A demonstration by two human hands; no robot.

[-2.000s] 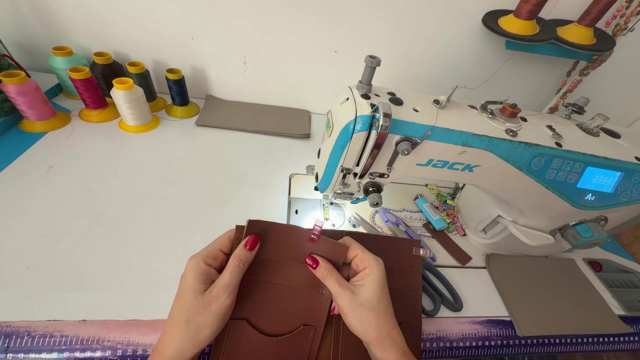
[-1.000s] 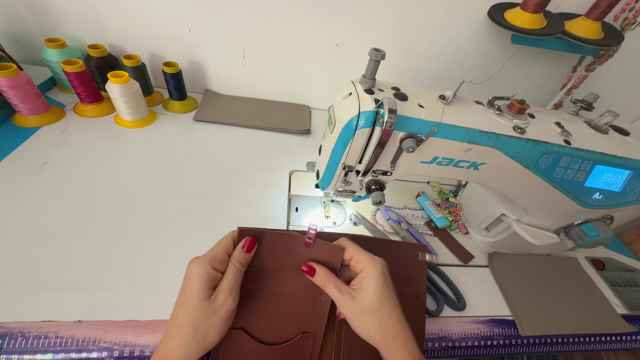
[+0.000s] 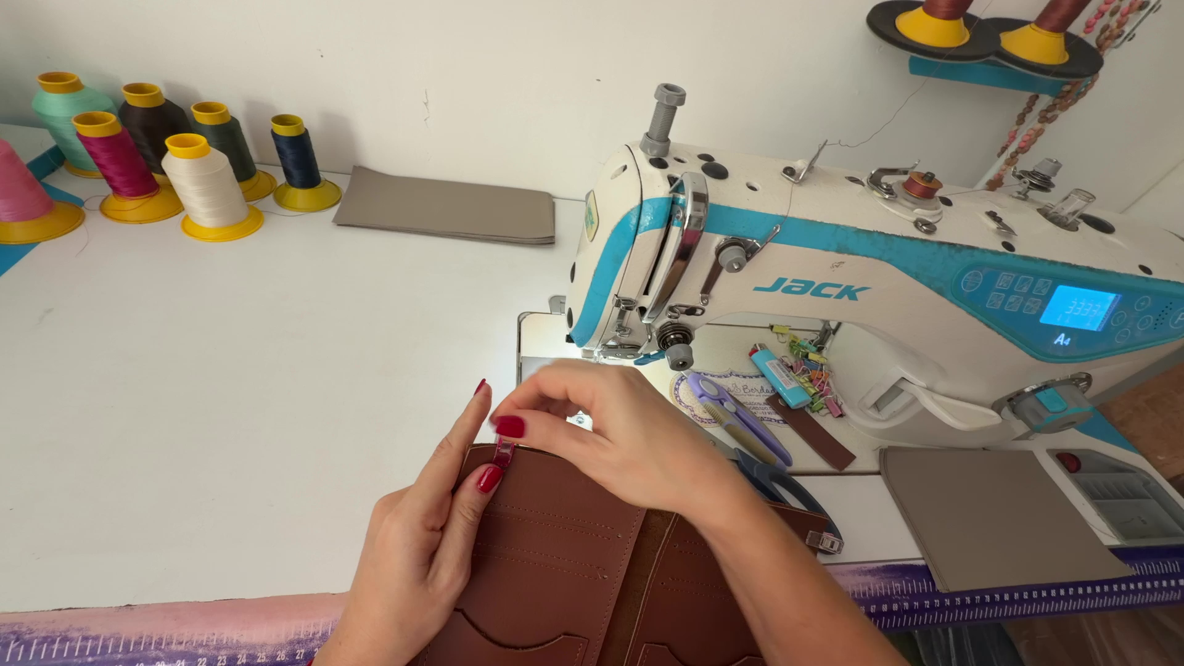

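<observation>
A brown leather piece with stitched pocket panels lies below the sewing machine's needle area. A small pink-red clip grips its top edge near the left corner. My left hand holds that corner, thumb on the leather beside the clip. My right hand reaches across above the leather, its thumb and index finger pinched at the top of the clip. A clear metallic-looking clip sits at the leather's right edge. The needle area of the Jack sewing machine is partly hidden behind my right hand.
Thread spools and a taupe folded piece stand or lie at the back left. Near the machine are purple snips, a blue lighter, small colored clips and dark-handled scissors. Taupe sheets lie right, a ruler strip along the front.
My right hand has moved from the leather, right of the clip, up to the clip's top. My left hand has shifted its hold beside the clip. The leather has turned slightly.
</observation>
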